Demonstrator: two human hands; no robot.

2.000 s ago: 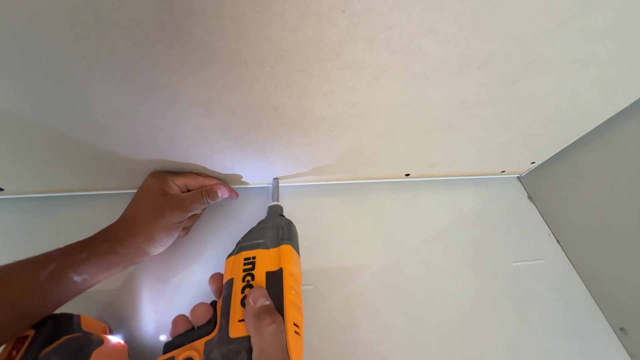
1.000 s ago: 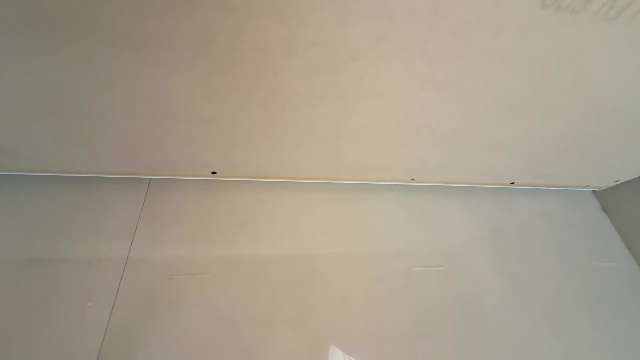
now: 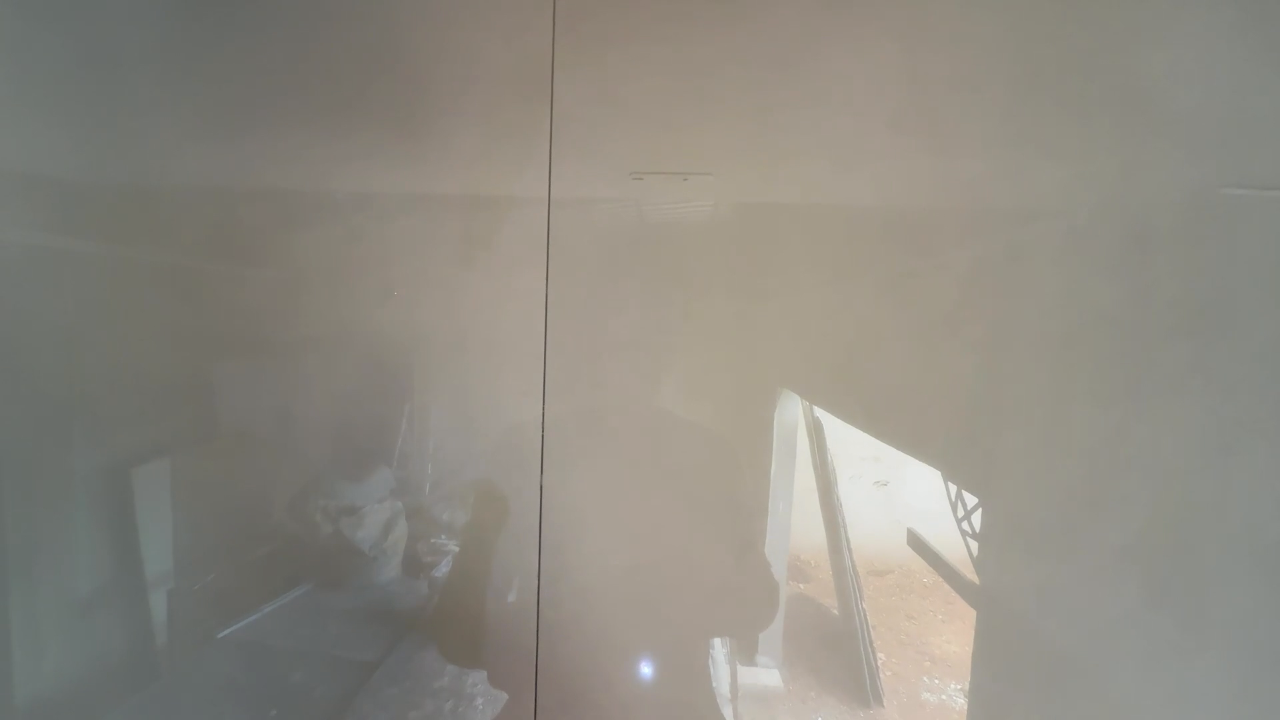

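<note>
Neither of my hands shows directly in the head view, and no power tool is directly in sight. Pale, glossy wall panels [image 3: 800,280] fill the picture, parted by a thin, dark vertical seam [image 3: 547,300]. A dim reflection of a person's figure lies on the gloss near the middle. A small bright light [image 3: 646,669] is mirrored low in it. What the reflected hands hold cannot be told.
The panel mirrors a bright opening [image 3: 880,510] at lower right, with leaning boards [image 3: 840,560] and reddish ground. At lower left are reflections of a pale upright piece [image 3: 153,540] and crumpled material [image 3: 370,520].
Two seconds ago my left hand was at the panel joint and my right hand held an orange and black power screwdriver there. Both have left the view, which has swung to the glossy panels.
</note>
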